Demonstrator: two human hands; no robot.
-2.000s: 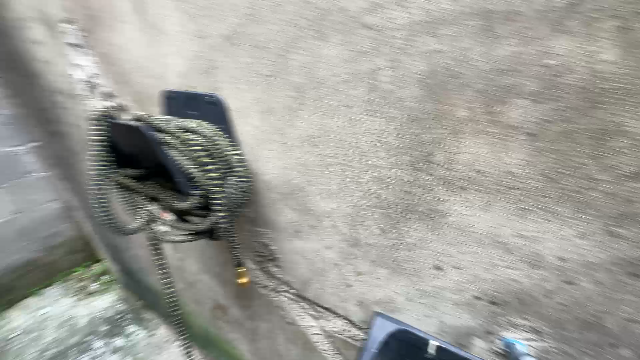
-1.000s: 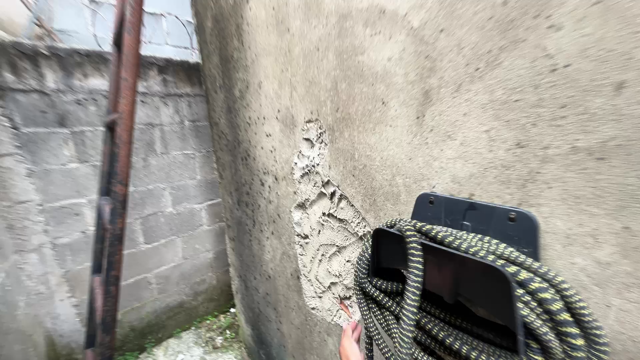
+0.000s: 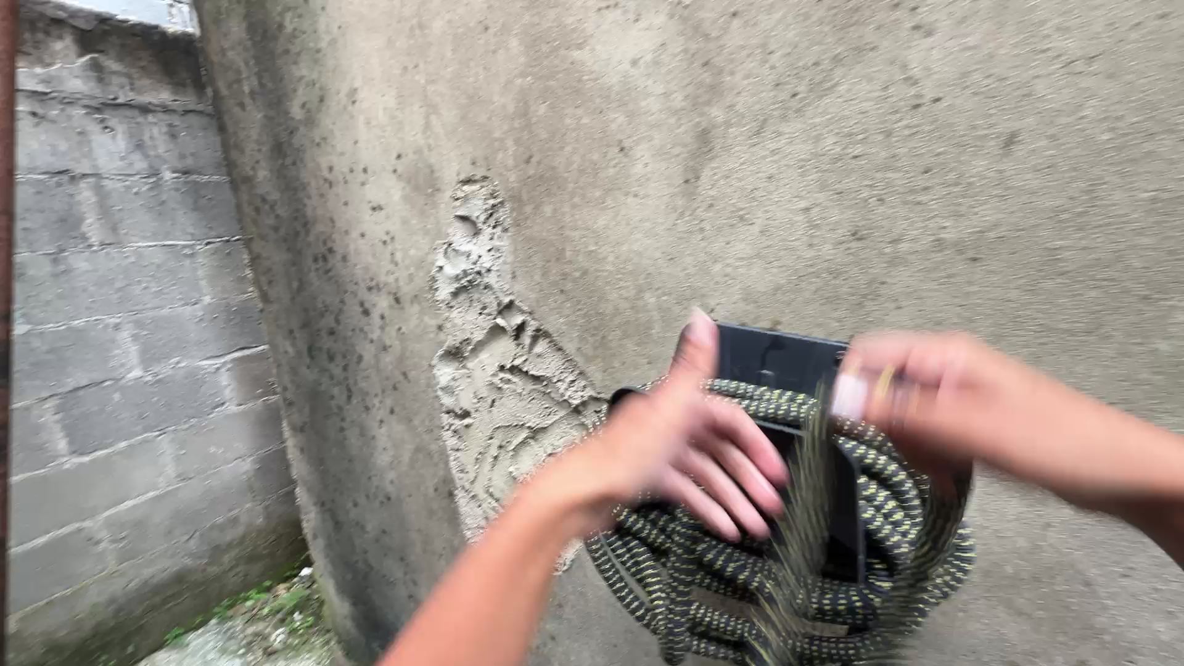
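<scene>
A black-and-yellow braided hose [image 3: 897, 490] hangs in several coils around a dark plastic hose holder [image 3: 777, 356] fixed to the plastered wall. My left hand [image 3: 708, 444] lies over the left part of the coils, its fingers apart and the thumb pointing up, with nothing seen in its grasp. At the upper right of the holder my right hand [image 3: 902, 384] is closed on a length of the hose, blurred by motion. That length runs down across the front of the holder. Part of the holder is hidden behind the coils and both hands.
Left of the holder, the plastered wall [image 3: 832, 166] bears a rough mortar patch [image 3: 504, 388]. A grey block wall [image 3: 139, 351] stands at the left, with a rusty metal pole [image 3: 6, 277] at the frame's edge. Low plants [image 3: 250, 606] grow at its foot.
Both hands have come to the hose and holder; a second ago only some fingers showed beside the coils, near the mortar patch. My right hand has taken hold of the hose. The view has shifted.
</scene>
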